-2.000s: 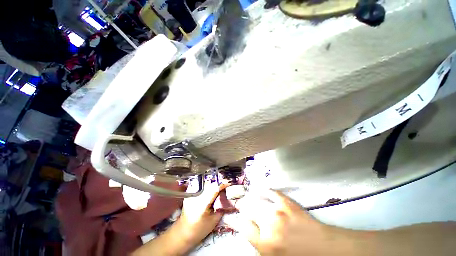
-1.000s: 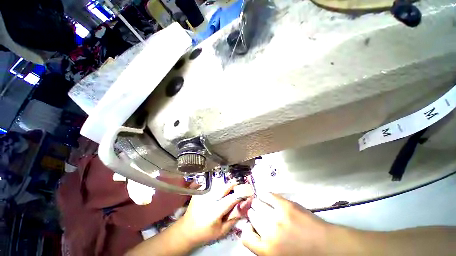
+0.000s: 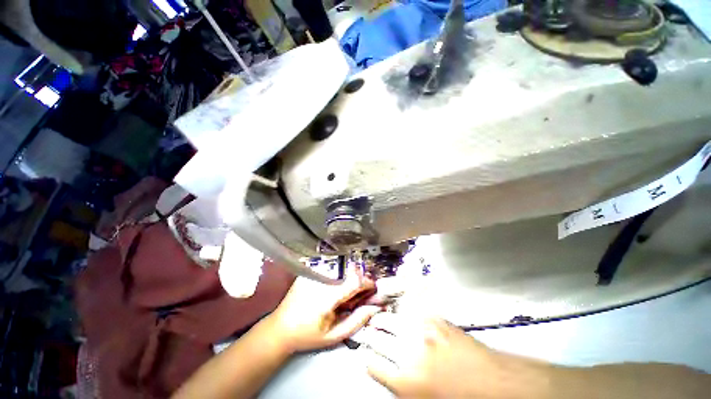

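The cream-white sewing machine head (image 3: pixel 468 148) reaches in from the right, with the presser foot and needle area (image 3: pixel 362 265) partly hidden behind my fingertips. My left hand (image 3: pixel 323 308) holds a small fold of rust-brown cloth (image 3: pixel 348 304) between thumb and fingers, just in front of the presser foot. My right hand (image 3: pixel 425 354) is beside it, fingertips near the same fold; overexposure hides whether they grip it. The rust-brown lining (image 3: pixel 187 304) lies heaped at the left, with white pieces (image 3: pixel 240 266) on it.
A white strip printed "M" (image 3: pixel 624 204) and a black strip (image 3: pixel 624 248) hang on the machine arm. A tension dial (image 3: pixel 344 224) sticks out of the machine face. Bright blue fabric (image 3: pixel 401 35) lies behind. Dark clutter fills the far left. The white table (image 3: pixel 600 335) is at the lower right.
The view has shifted, so the machine sits further right. My left hand now shows the rust-brown fold in its fingers. My right fingers have moved slightly away from the needle area.
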